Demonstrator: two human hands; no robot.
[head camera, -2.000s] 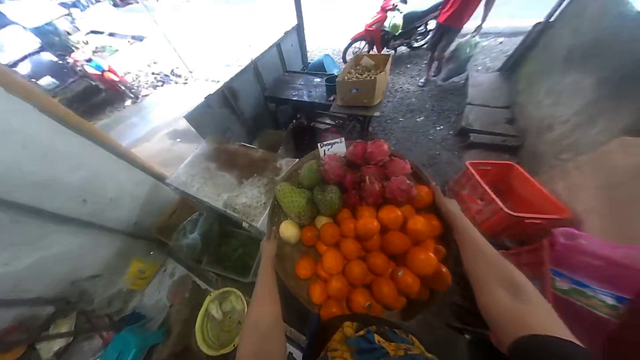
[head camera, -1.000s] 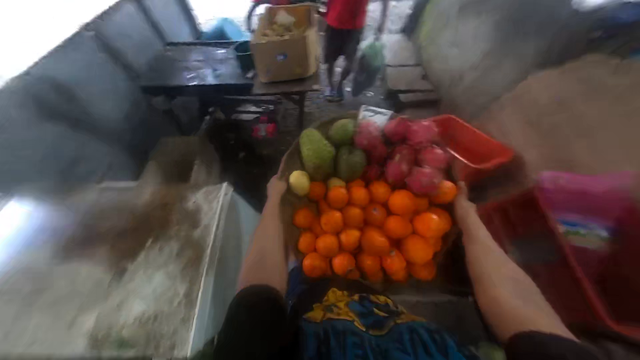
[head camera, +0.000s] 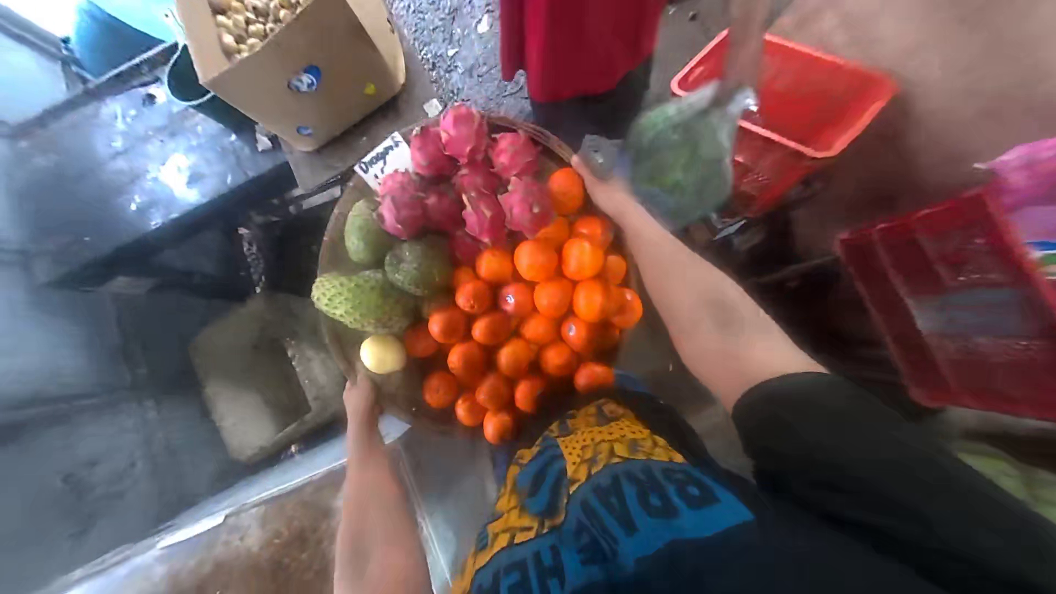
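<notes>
A round woven basket tray is held level in front of my body. My left hand grips its rim at the lower left, and my right hand grips it at the upper right; the fingers of both are mostly hidden. On the tray lie many orange fruits, pink dragon fruits at the far side, a spiky green soursop, dark green fruits that look like avocados and one pale yellow round fruit. A handwritten card stands by the dragon fruits.
A cardboard box of small tan produce stands ahead left beside a dark table. Just past the tray, a person in a red shirt has a plastic bag of greens. Red crates lie to the right.
I have moved forward with the tray, nearer to the cardboard box and the table. The person in red is now close beyond the tray. Both hands have stayed on the rim.
</notes>
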